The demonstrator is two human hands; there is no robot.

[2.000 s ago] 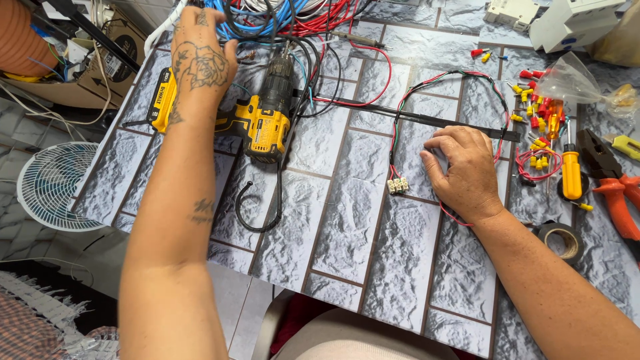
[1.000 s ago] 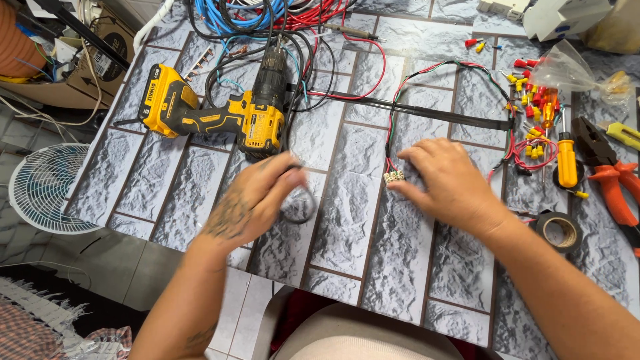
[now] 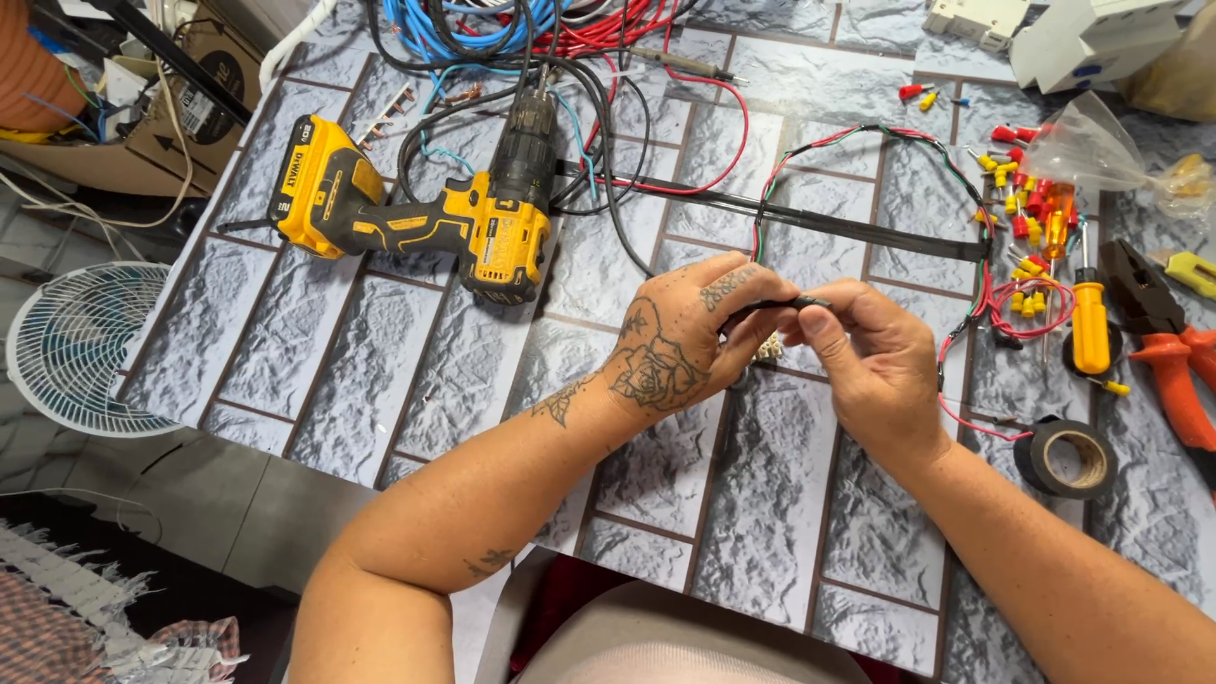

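Observation:
Over the middle of the table, my left hand (image 3: 689,337) grips a black cable (image 3: 771,304) between thumb and fingers. My right hand (image 3: 869,366) pinches the same cable at its end, close to the left fingertips. Partly hidden behind the hands lies a cream terminal block (image 3: 768,350). A loop of twisted red, green and black wires (image 3: 869,130) runs up from near it and round to the right. Left of the hands, a yellow and black cordless drill (image 3: 494,228) rests on its side.
Blue cable (image 3: 456,33) and red cable (image 3: 608,28) lie coiled at the back. To the right are crimp terminals (image 3: 1031,214), a yellow-handled screwdriver (image 3: 1090,323), red-handled pliers (image 3: 1173,366) and black tape (image 3: 1066,458). Grey circuit breakers (image 3: 1092,43) stand at the back right.
My left hand has come from the cables at the back left to the middle and now holds the black cable. My right hand has left the terminal block and holds that cable's end.

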